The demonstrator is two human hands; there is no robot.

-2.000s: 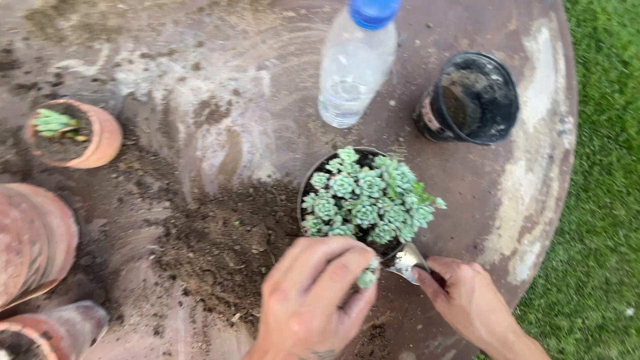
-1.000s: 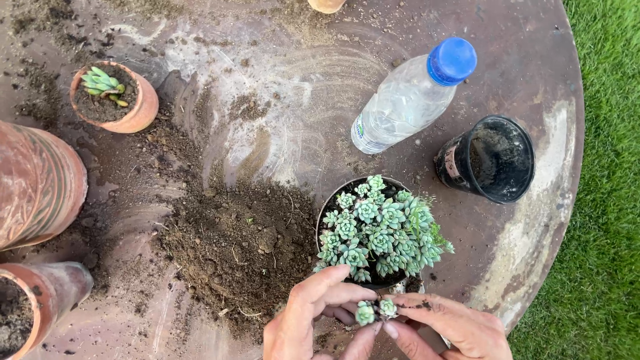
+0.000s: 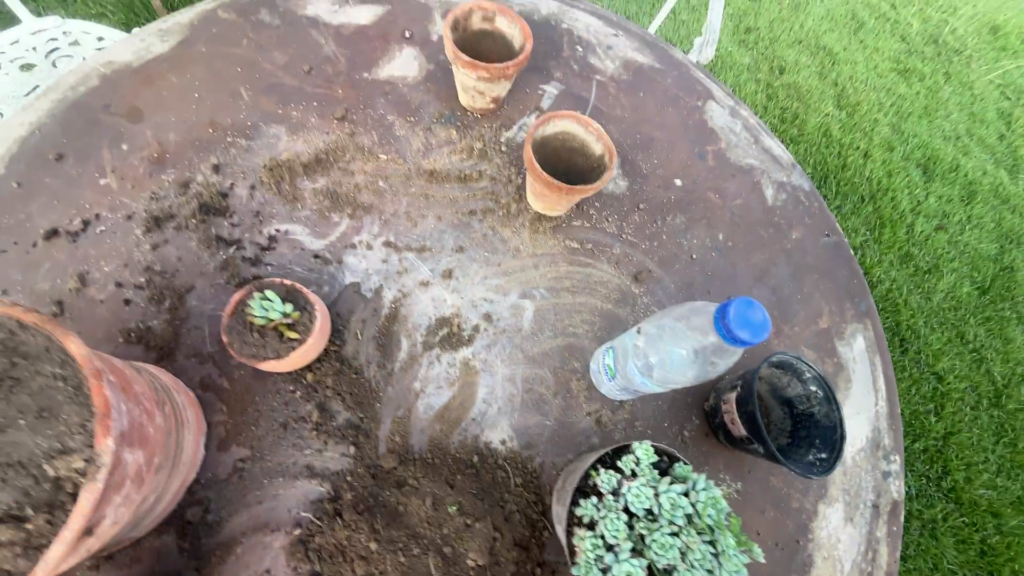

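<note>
Neither of my hands shows in the head view, so what they hold is hidden. At the bottom edge stands a pot of rosette succulents, partly cut off. Left of it lies a heap of dark soil. A plastic bottle with a blue cap is behind the succulents, with a black plastic pot close to its right. A small terracotta pot at centre left holds soil and a small succulent.
Two small terracotta pots stand at the back of the round table. A large soil-filled terracotta pot is at the left. Grass and parts of white metal furniture lie beyond.
Both my hands, which held small succulent rosettes by the potted succulents a second ago, are out of view. The view has shifted toward the table's far side.
</note>
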